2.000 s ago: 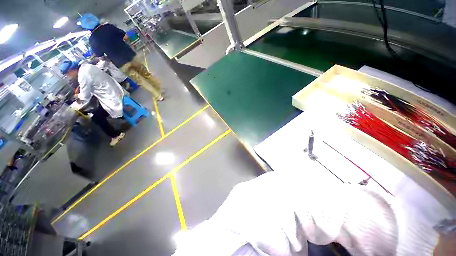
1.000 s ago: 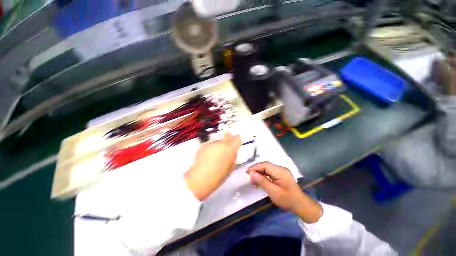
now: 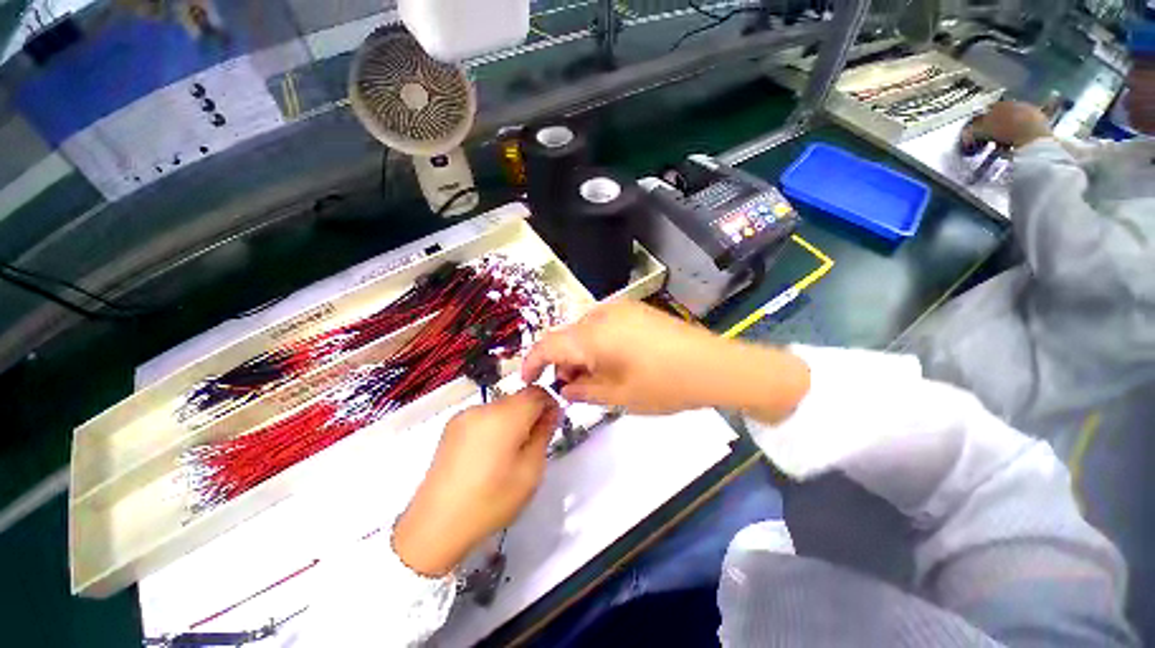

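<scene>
My left hand is bare, with its fingers pinched together over the white board. My right hand comes in from the right and meets it, fingertips close together. A small dark piece, possibly black tape, shows between the fingertips; the pinched part is mostly hidden. A thin red lead lies across the board's lower left, near a grey metal fixture clip. More clips stand below my left hand and beneath my right hand. A black-headed post stands at the tray edge.
The cream tray of red and black leads lies behind the board. Black tape rolls, a tape dispenser within yellow tape, and a blue bin are at right. A fan stands behind. Another worker's sleeve shows far right.
The view has swung from the aisle back to the bench and steadied. My hands, apart a second ago, have come together at the board's upper middle, the right one now reaching in above the left.
</scene>
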